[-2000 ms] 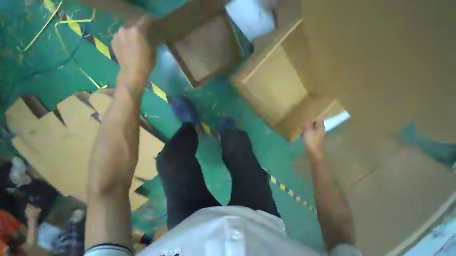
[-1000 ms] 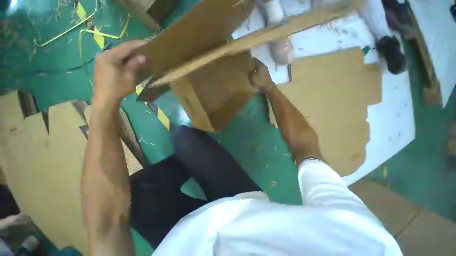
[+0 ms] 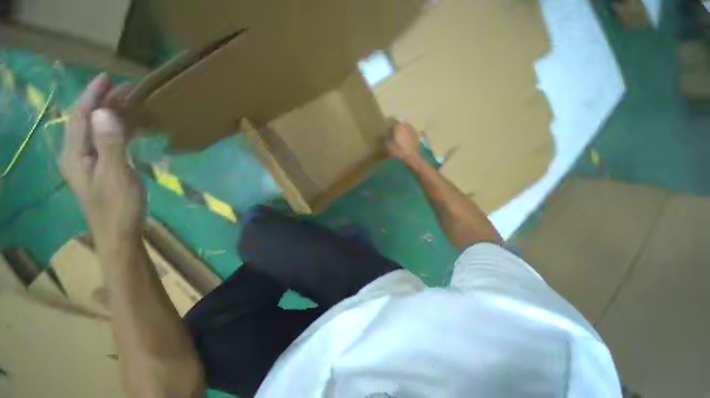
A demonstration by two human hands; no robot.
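A part-folded brown cardboard box is in front of me, its tray (image 3: 315, 144) tilted with raised walls and its wide lid flap (image 3: 257, 70) standing open on the far left side. My left hand (image 3: 101, 151) is at the left corner of the lid flap, fingers extended, with the flap edge between thumb and fingers; the contact is partly blurred. My right hand (image 3: 403, 141) grips the tray's right side wall. The upper part of the lid is cut off by the picture's top edge.
A flat die-cut blank (image 3: 483, 101) lies on a white floor sheet (image 3: 588, 85) at upper right. Brown board (image 3: 615, 233) lies at right. Nested boxes (image 3: 62, 334) with notched flaps are at lower left. Yellow-black tape (image 3: 167, 180) and a yellow strip (image 3: 33, 134) are on the green floor.
The box lid has swung up and left, and the open tray now faces me. My left hand has moved left; my right hand remains on the box, slightly lower in view.
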